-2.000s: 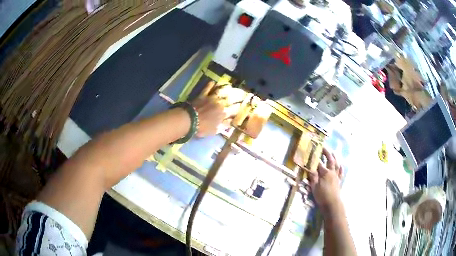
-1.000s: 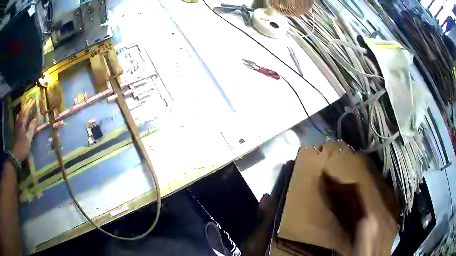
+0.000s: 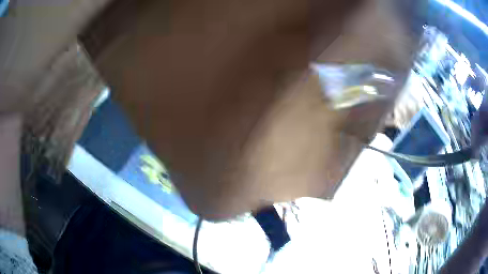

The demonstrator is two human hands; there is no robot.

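Note:
A brown bag panel (image 3: 214, 118) is held up close before me, blurred, and covers the middle and top of the view. A shiny small clear bag (image 3: 353, 85) lies on it at the upper right. My left hand (image 3: 48, 40) is blurred and cut off at the top left, at the panel's left side; its fingers cannot be made out, but it appears to hold the panel. A dark bag handle (image 3: 422, 159) runs from the panel to my right hand (image 3: 480, 128), which is blurred, cut off by the right edge and closed on it. The panel hides the machine and needle.
Loose brown straps (image 3: 53, 123) hang at the left. The white table edge (image 3: 134, 214) curves below, with a dark grey mat (image 3: 104, 134) and yellow tape marks (image 3: 156, 172). The control screen (image 3: 420, 142) and a round beige fan (image 3: 432, 225) stand at the right.
The view has swung back left from the panel stack. A brown panel has come up close before me, with a strap at its right. Both hands have left their earlier places.

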